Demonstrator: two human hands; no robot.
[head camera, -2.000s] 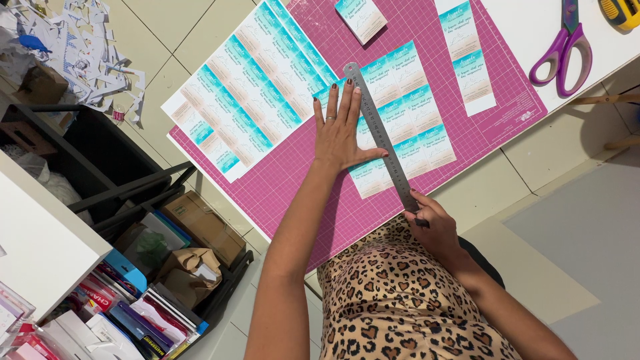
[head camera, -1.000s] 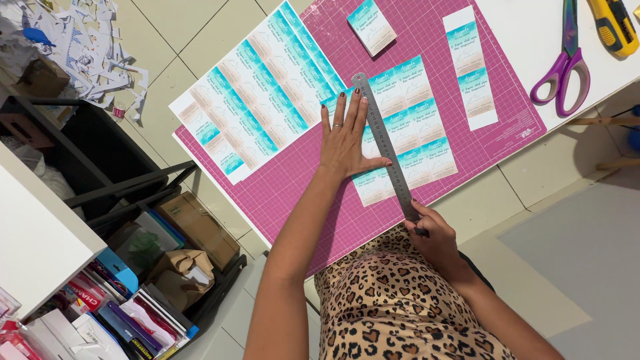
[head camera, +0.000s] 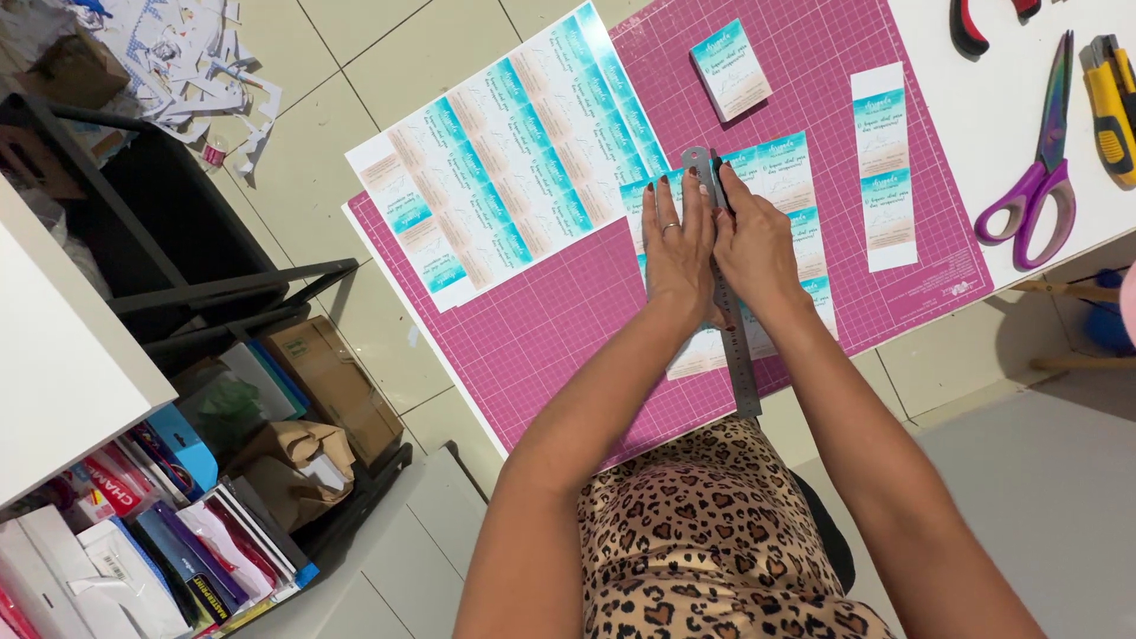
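Observation:
My left hand (head camera: 682, 253) lies flat, fingers spread a little, pressing a steel ruler (head camera: 742, 382) onto a printed card sheet (head camera: 812, 244). My right hand (head camera: 754, 244) grips a dark, slim tool (head camera: 717, 167), perhaps a craft knife, at the ruler's right edge near its far end; its tip is hidden. The ruler runs lengthwise over the sheet, its near end reaching the edge of the pink cutting mat (head camera: 568, 346). Beyond the hands sits a stack of cut cards (head camera: 731, 71). A printed strip of two cards (head camera: 883, 169) lies to the right.
Larger printed sheets (head camera: 506, 160) overlap the mat's far left. Purple-handled scissors (head camera: 1034, 200), a yellow utility knife (head camera: 1109, 120) and a red-and-black handled tool (head camera: 967, 27) lie on the white table at right. Paper scraps (head camera: 186, 62) cover the floor at upper left, above a black shelf rack (head camera: 204, 302).
My right hand has moved from the ruler's near end up to its far end, beside my left hand. My left hand stays on the ruler.

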